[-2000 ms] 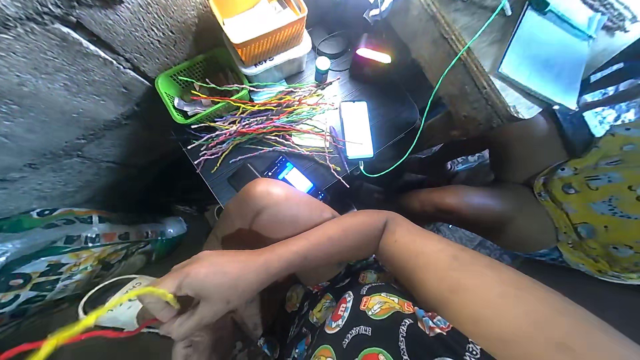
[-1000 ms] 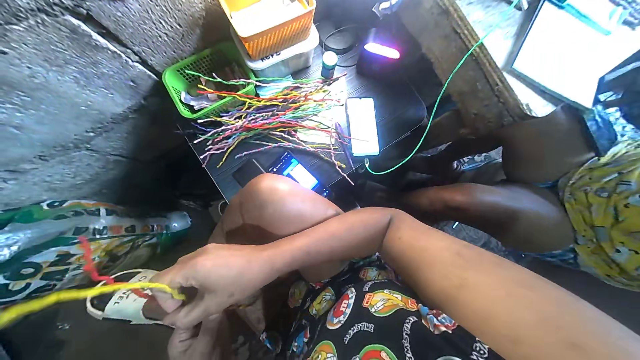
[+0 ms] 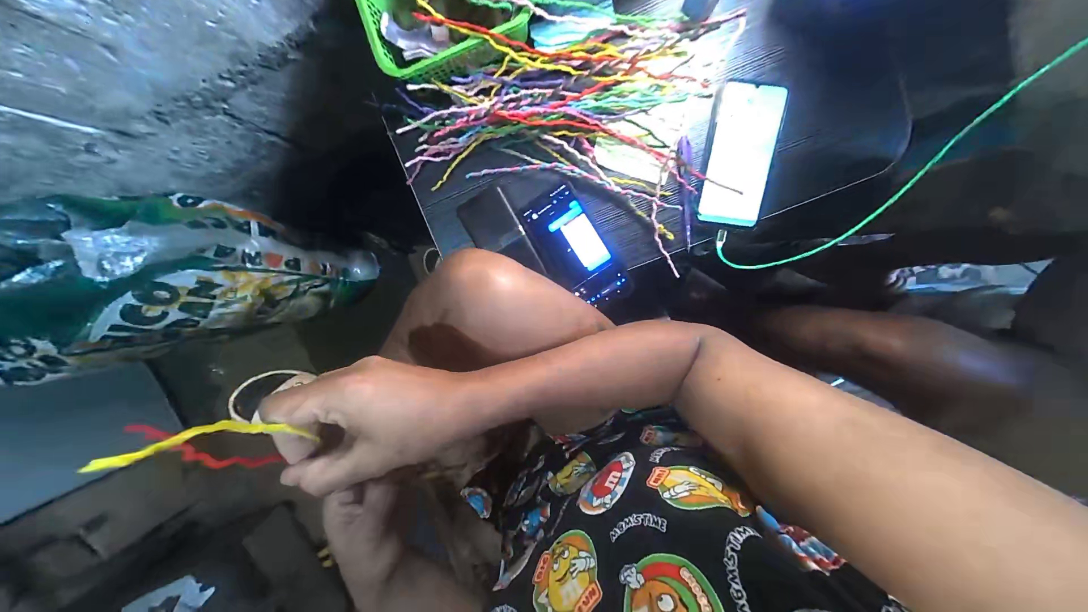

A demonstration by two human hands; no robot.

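Note:
My right hand point(image 3: 365, 425) is closed around a yellow yarn strand point(image 3: 195, 433) and a red yarn strand point(image 3: 229, 461), whose free ends stick out to the left. Just below it is my left hand point(image 3: 361, 518), close against the right one. Its fingers are mostly hidden, so what it grips cannot be made out. Beyond my knee, a loose pile of twisted multicoloured yarn cords point(image 3: 544, 119) lies across the black table point(image 3: 816, 144), well away from both hands.
A lit phone point(image 3: 744, 153) with a green cable point(image 3: 918, 183) and a second phone point(image 3: 578, 238) lie on the table. A green plastic basket point(image 3: 450, 59) stands behind. Printed plastic sacking point(image 3: 195, 272) is at left; another person's leg point(image 3: 875, 340) is at right.
The yellow strand's free end, which reached the frame's left edge before, now ends short of it. The red strand, raised a second ago, hangs lower beside the yellow. The view has shifted.

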